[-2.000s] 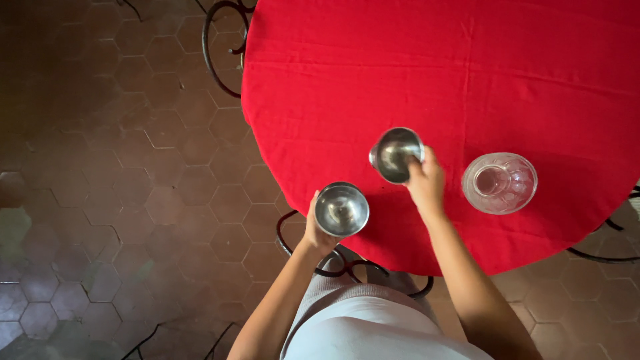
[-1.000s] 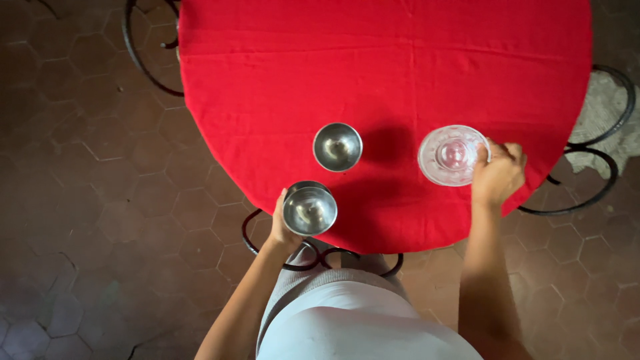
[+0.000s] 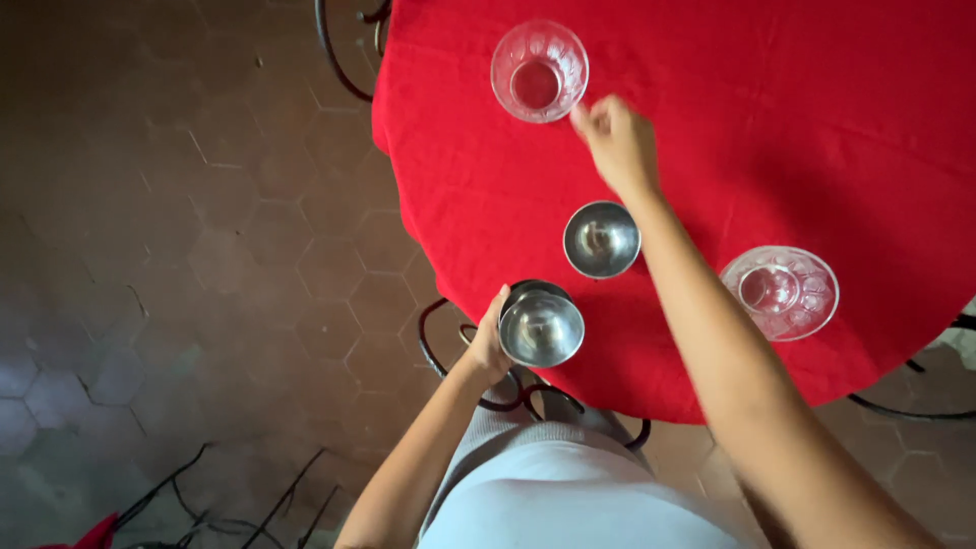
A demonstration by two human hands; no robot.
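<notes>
My left hand [image 3: 492, 339] grips nested steel bowls [image 3: 541, 329] at the near left edge of the round table. Up and right of them, another steel bowl [image 3: 602, 239] stands on the red tablecloth [image 3: 686, 183]. My right hand [image 3: 619, 141] is beside the rim of a clear glass bowl [image 3: 540, 71] at the upper left; whether its fingertips still touch the rim is unclear. A second piece of clear glassware [image 3: 781, 293] is at the right, partly covered by my right forearm.
Black wrought-iron scrollwork [image 3: 431, 343] shows around the table's edge. Thin dark metal rods [image 3: 259, 503] stand at the lower left over the hexagonal floor tiles [image 3: 267, 274], near a piece of red fabric [image 3: 95, 534].
My right hand has moved from the right-hand glassware to the upper left, where a glass bowl now stands. Earlier, it held the steel bowl that is now on the cloth.
</notes>
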